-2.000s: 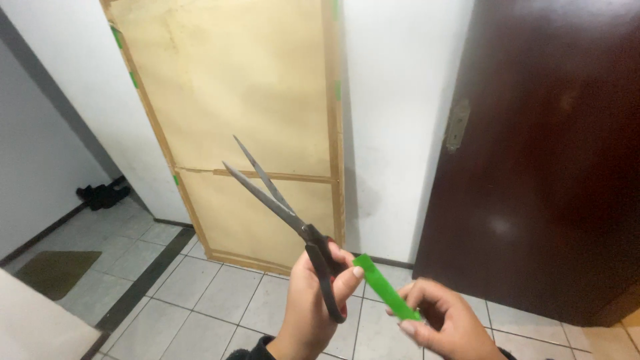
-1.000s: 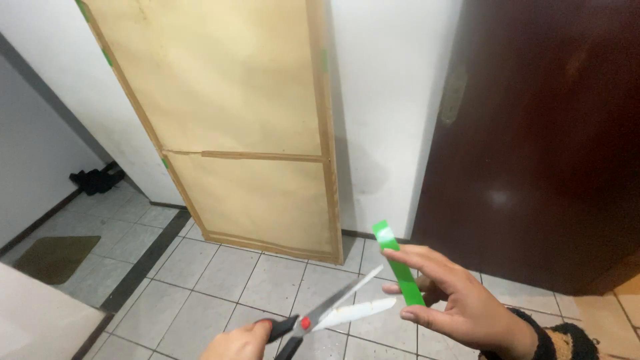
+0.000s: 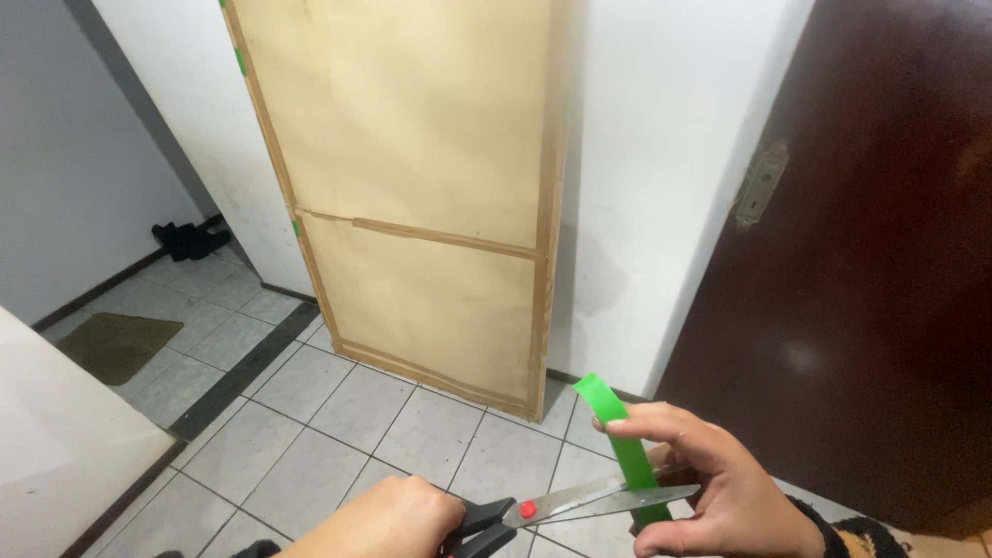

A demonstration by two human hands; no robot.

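Note:
My left hand [image 3: 395, 519], low in the view, grips the black handles of a pair of scissors [image 3: 570, 500] with a red pivot. The blades point right and stand apart, with a strip of green tape [image 3: 629, 457] between them near its lower part. My right hand [image 3: 705, 480] holds that strip upright by its fingers and thumb, its top end curling to the left. Behind stands a tall panel [image 3: 418, 155] covered in cream paper and edged with brown tape, with small green pieces on its left edge.
A dark wooden door [image 3: 868, 271] with a metal lock plate [image 3: 762, 186] is at the right. A white wall corner [image 3: 70, 434] juts in at lower left. Beyond it lie a brown mat [image 3: 120, 347] and dark items [image 3: 190, 239] on the tiled floor.
The scissors have swung from pointing up and left to pointing right, and their blades now straddle the green strip. My right hand has turned the strip more upright.

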